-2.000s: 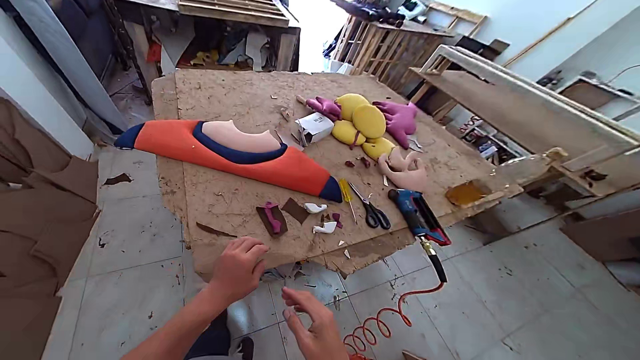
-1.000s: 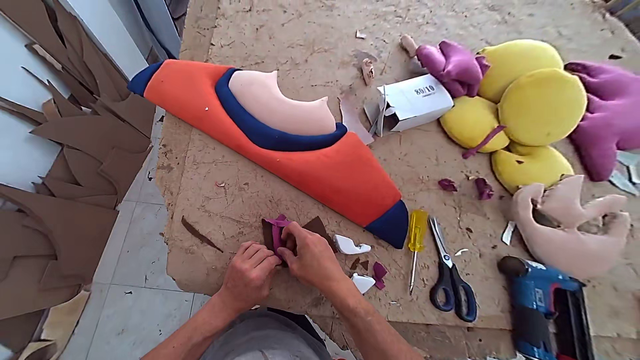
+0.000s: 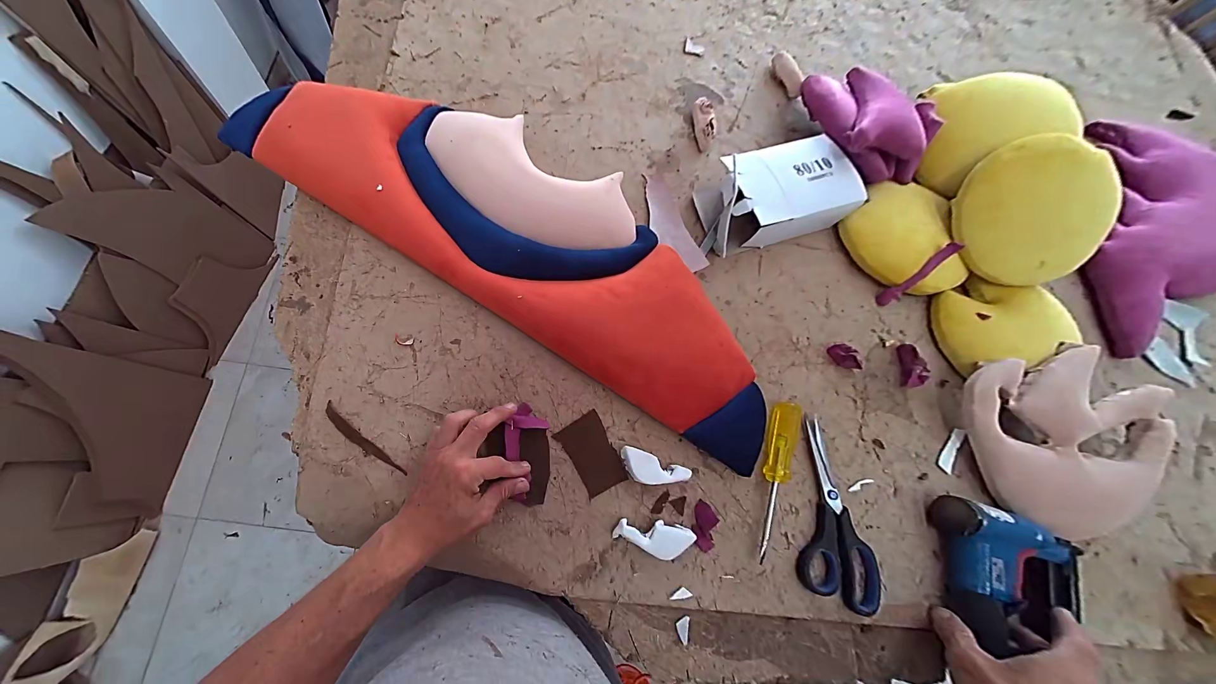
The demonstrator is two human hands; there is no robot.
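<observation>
My left hand [image 3: 465,470] presses a magenta fabric strip [image 3: 514,446] onto a small dark brown piece [image 3: 538,465] on the worktable. At the lower right, the fingers of my right hand [image 3: 1016,651] are around the lower end of a blue and black pneumatic stapler [image 3: 988,560], which lies on the table. Another brown piece [image 3: 591,452] and two small white padded shapes [image 3: 655,540] lie right of my left hand. A yellow-handled screwdriver [image 3: 780,456] and dark-handled scissors [image 3: 836,532] are between my hands.
A long orange padded panel [image 3: 589,323] with blue and pink parts crosses the worktable [image 3: 380,285]. Behind are a white cardboard box [image 3: 798,190] and yellow [image 3: 1035,209] and magenta [image 3: 1159,228] padded shapes. A pink padded piece [image 3: 1064,475] lies by the stapler. Brown offcuts [image 3: 142,275] are at left.
My right hand has moved from beside my left hand to the stapler at the right and taken hold of it. My left hand stays at the magenta strip.
</observation>
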